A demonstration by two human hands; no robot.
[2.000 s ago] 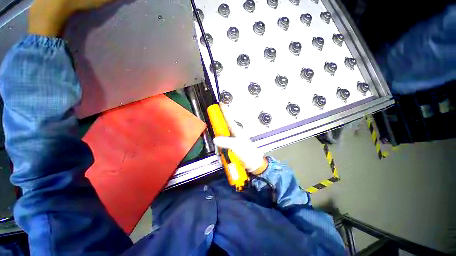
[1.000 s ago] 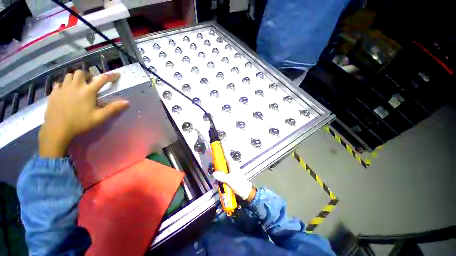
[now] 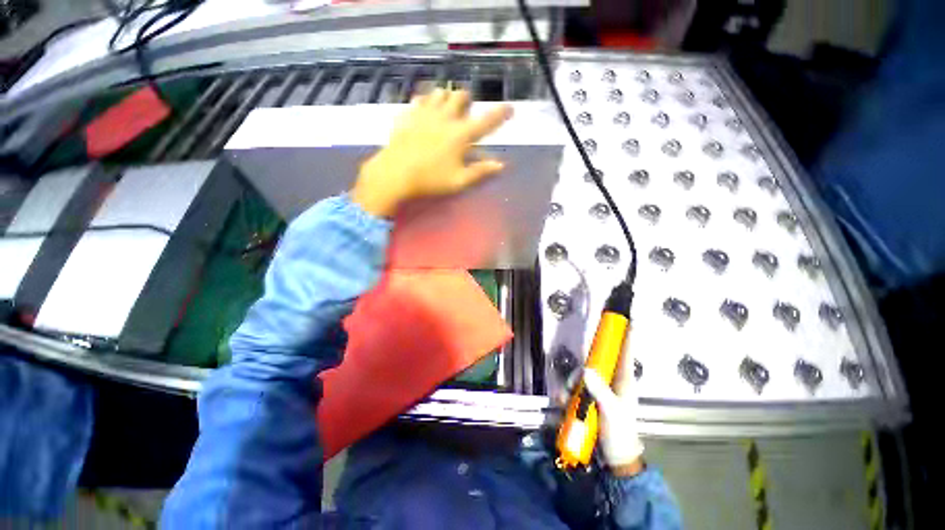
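My bare left hand (image 3: 433,150) rests with spread fingers on the top edge of a silver-grey metal case (image 3: 311,186), which stands on the line. My right hand (image 3: 619,419), in a white glove, holds an orange-yellow electric screwdriver (image 3: 604,362) over the near edge of the ball transfer table. Its black nose points away from me, and a black cord (image 3: 580,150) runs up from it. A red sheet (image 3: 414,342) lies in front of the case, partly over a green board (image 3: 484,371). My left sleeve hides part of the sheet.
The white ball transfer table (image 3: 679,240) adjoins the line on the right. Other metal cases (image 3: 130,248) stand on a green board at the left. A roller conveyor (image 3: 311,91) runs behind. Another red sheet (image 3: 126,121) lies back left. Blue clothing shows at the right and left edges.
The view has swung left, bringing more cases and rollers into sight. My left hand stays on the case's top edge. My right hand still holds the screwdriver.
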